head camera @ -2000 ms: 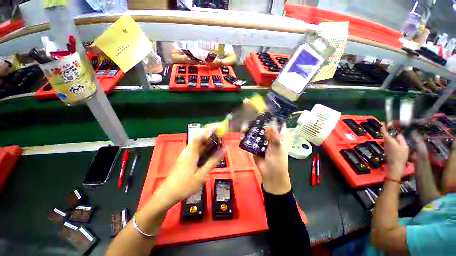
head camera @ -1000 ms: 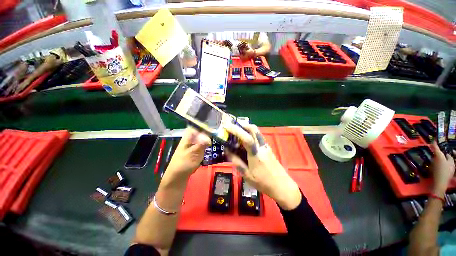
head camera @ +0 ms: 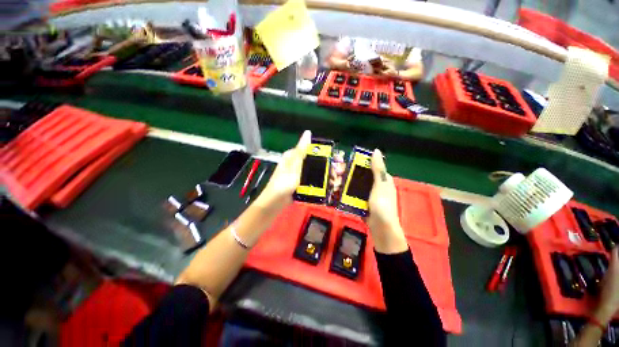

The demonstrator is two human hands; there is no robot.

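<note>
My left hand (head camera: 285, 179) holds a flip phone (head camera: 314, 171) with its yellow-framed outer face towards me. My right hand (head camera: 384, 200) holds a second phone (head camera: 358, 181) beside it, also showing yellow round a dark window. Both are held side by side above the back of a red turnover tray (head camera: 421, 234). Two closed black phones, a left one (head camera: 313, 239) and a right one (head camera: 349, 252), lie in the tray's front pockets. Whether the held phones are open or closed I cannot tell.
Several batteries (head camera: 197, 211), a slab smartphone (head camera: 229, 168) and a red pen (head camera: 250, 177) lie left. Stacked red trays (head camera: 64, 152) stand far left. At right are a white fan (head camera: 533, 201), red pens (head camera: 501, 269), another tray (head camera: 551, 257) and a person's arm (head camera: 604, 305).
The phones, shown earlier with lit screens and a keypad, are now upright side by side with yellow-framed faces showing. My hands have moved apart. The view has shifted, showing more of the left side.
</note>
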